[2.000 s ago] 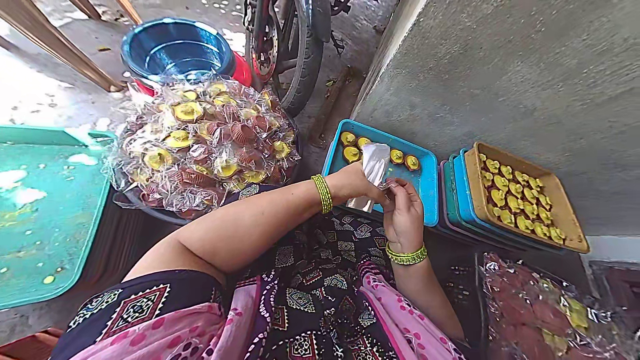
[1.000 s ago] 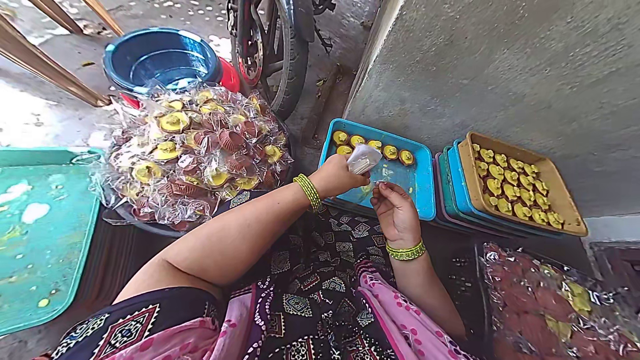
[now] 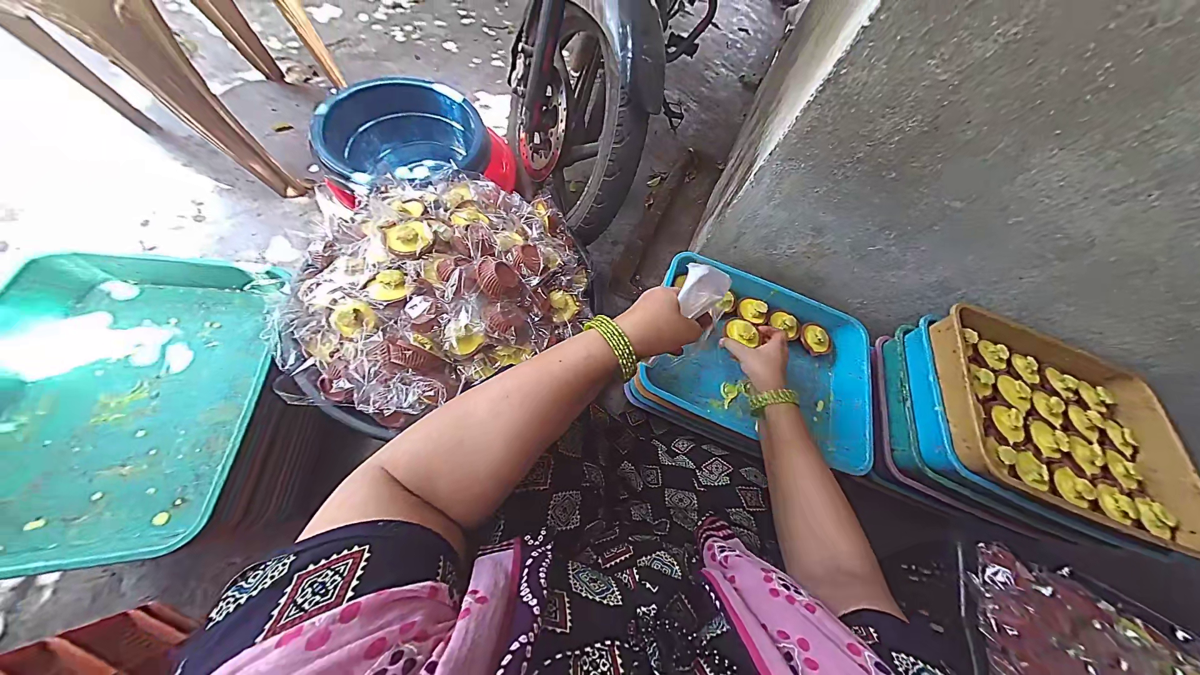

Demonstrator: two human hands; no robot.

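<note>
My left hand (image 3: 659,323), with green bangles at the wrist, grips a whitish translucent plastic bag (image 3: 702,290) over the left part of a blue plastic tray (image 3: 848,403). My right hand (image 3: 763,358) reaches into that tray, its fingers on a small brown cup with a yellow top (image 3: 742,333). Several more such cups sit in the tray's far part, one of them a yellow-topped cup (image 3: 816,338) at the right. Left of my hands, a heap of clear-wrapped brown and yellow cups (image 3: 450,300) fills a dark round container.
A tan tray (image 3: 1148,403) of yellow-topped pieces tops a stack at the right, beside a grey wall (image 3: 984,159). A green tray (image 3: 122,450) lies at the left. Behind the heap stand a blue tub (image 3: 398,131) and a motorcycle wheel (image 3: 600,141). More wrapped pieces (image 3: 1059,609) lie lower right.
My right hand has moved forward from the tray's near edge to a yellow-topped cup, which its fingers now touch. My left hand still holds the plastic bag.
</note>
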